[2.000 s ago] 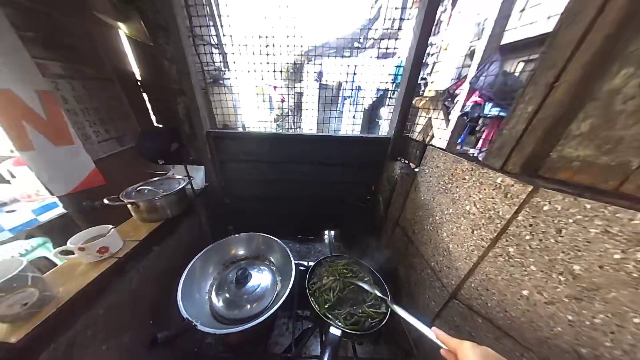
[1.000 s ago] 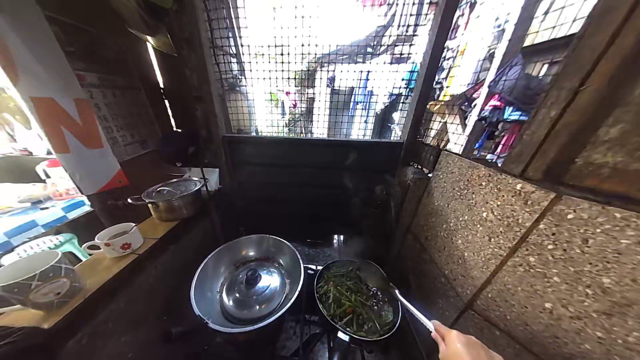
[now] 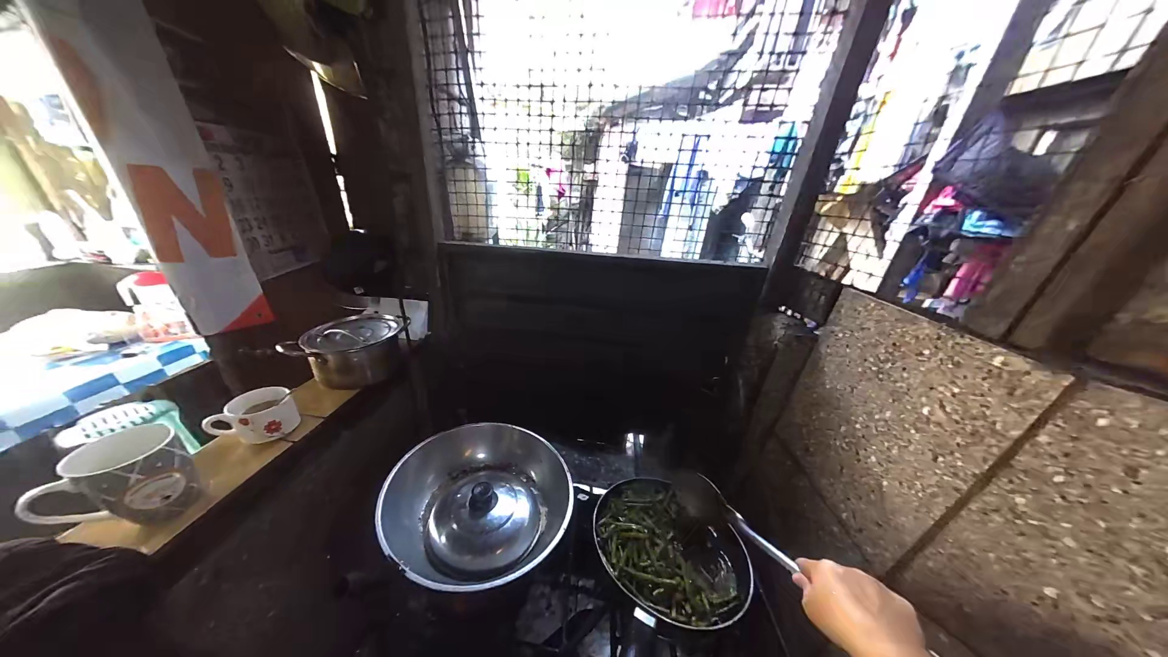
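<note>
My right hand [image 3: 856, 604], at the lower right, is closed around the metal handle of a ladle or turner [image 3: 768, 540]. The tool's dark head lies over the back right part of a frying pan [image 3: 598, 534]. Cut green beans [image 3: 648, 557] fill mostly the left and front of the pan, and its right side shows dark, shiny metal. Left of the pan stands a wide metal basin [image 3: 394, 520] on the stove, with a domed metal lid [image 3: 484, 525] with a black knob lying inside it. My left hand is not in view.
A wooden ledge [image 3: 224, 465] on the left holds a lidded steel pot [image 3: 354, 360], a white flowered cup [image 3: 260, 418] and a patterned mug [image 3: 137, 484]. A rough stone-chip wall [image 3: 949, 429] stands close on the right. Behind the stove are a dark panel [image 3: 602, 338] and a mesh window.
The tool's head has moved from among the beans to the pan's back right part. The beans now lie more to the left and front. The view has turned somewhat left.
</note>
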